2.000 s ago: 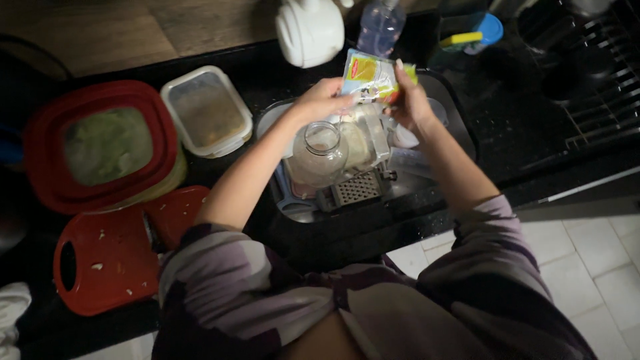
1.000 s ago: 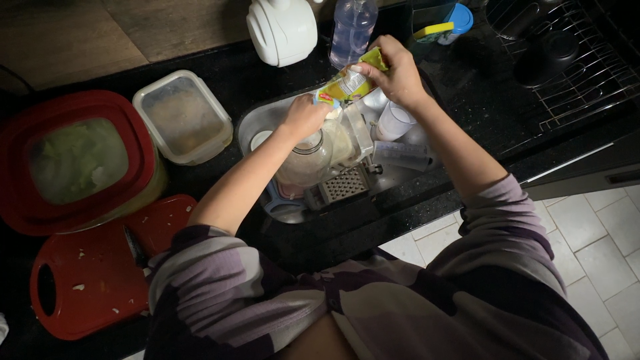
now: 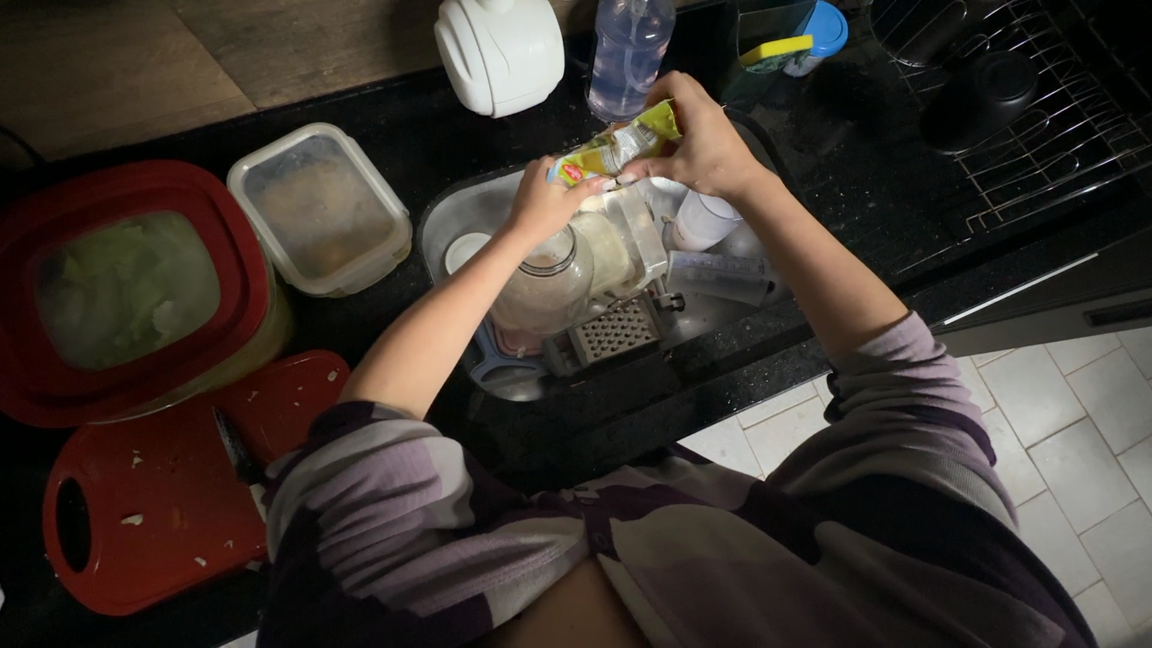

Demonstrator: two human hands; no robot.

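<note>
My left hand (image 3: 551,200) and my right hand (image 3: 697,139) hold a yellow-green plastic food packet (image 3: 615,148) above the back of the sink. The left pinches its lower end; the right grips its upper end. Under them the metal sink (image 3: 450,209) holds a clear glass jar (image 3: 551,274), a clear plastic container (image 3: 637,229), a metal grater (image 3: 618,331), a whitish cup (image 3: 704,220) and a clear measuring cylinder or cup (image 3: 720,274) lying on its side. A blue handle (image 3: 504,366) shows at the sink's front left.
Left of the sink are a lidded container (image 3: 319,211), a red-lidded tub of leaves (image 3: 126,288) and a red cutting board (image 3: 162,513) with a knife (image 3: 232,445). Behind stand a white appliance (image 3: 499,54) and a liquid bottle (image 3: 630,58). A wire rack (image 3: 1044,162) is at right.
The packet was spread flatter between both hands two seconds ago; now it is stretched out and slanted, with my right hand at its upper end.
</note>
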